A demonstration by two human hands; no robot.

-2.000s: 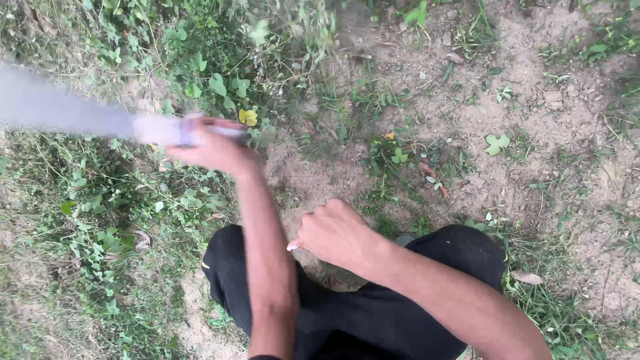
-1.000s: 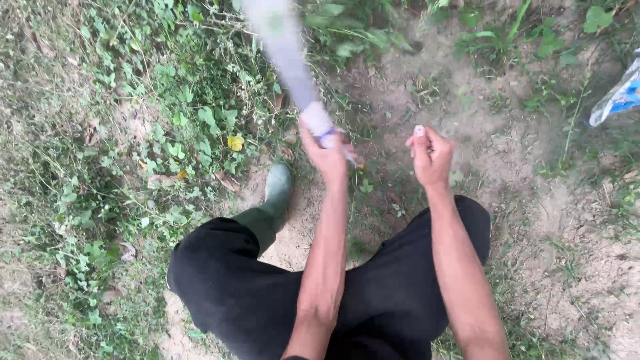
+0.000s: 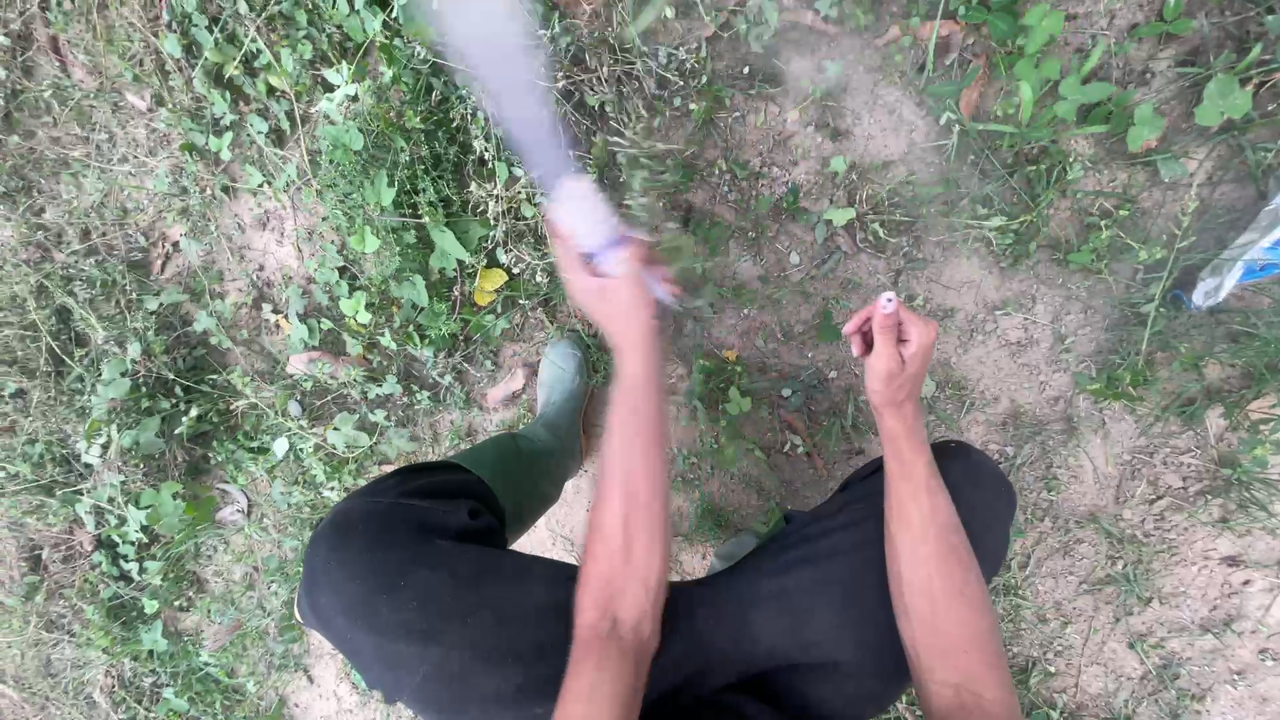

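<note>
My left hand is closed around the pale wrapped handle of a long-bladed tool, probably a machete. Motion blurs the blade, which points up and left over the weeds and runs out of view at the top edge. Off to the right, above my knee, my right hand is held with curled fingers and the thumb up; a whitish patch covers the thumb tip. Nothing shows in it. Low green weeds grow left of the blade, and blurred grass stems stand close to its right.
A green rubber boot stands on the soil below my left hand, and part of another shows between my black-trousered legs. A clear and blue plastic wrapper lies at the right edge. Leafy plants grow at the upper right.
The blade pointed left two seconds ago and now points up and left. My hands were close together then; now they are well apart. The view has shifted, bringing in the boot and wrapper.
</note>
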